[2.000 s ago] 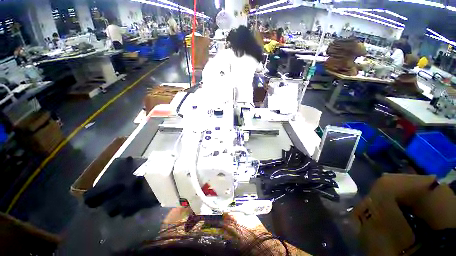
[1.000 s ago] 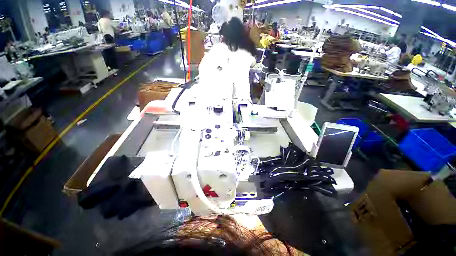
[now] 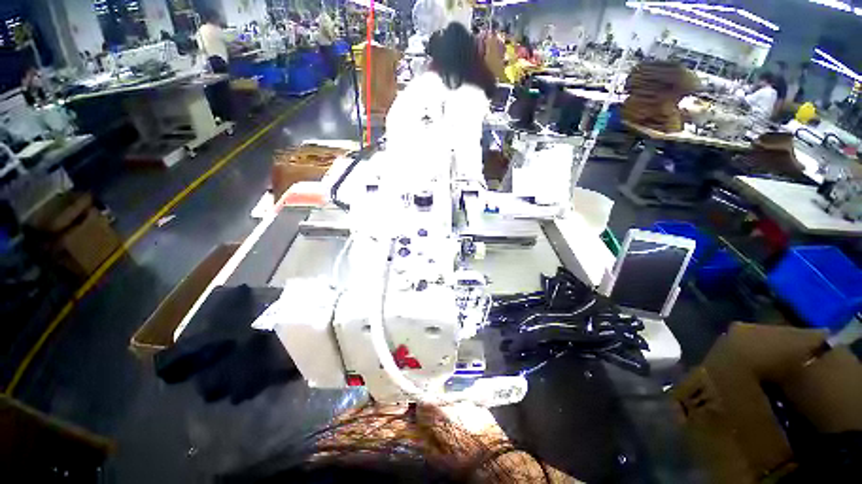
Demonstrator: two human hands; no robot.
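Observation:
The white sewing machine head with a red mark fills the middle. My left hand and my right hand show only as bits of skin below it, mostly covered by dark hair. Their fingers and anything in them are hidden. The needle area is also hidden. Black fabric panels lie in a soft pile left of the head. Black strips with pale shiny lines lie tangled to its right. A white bar sticks out at the head's lower right.
A control panel stands right of the strips. An open cardboard box is low right; another box edge is low left. A long brown carton lies along the table's left side. A person in white is beyond the machine.
The camera view shifts slightly between frames. Less skin shows at the lower left of the head than two seconds ago, with hair across it. The panel and strip piles look about the same.

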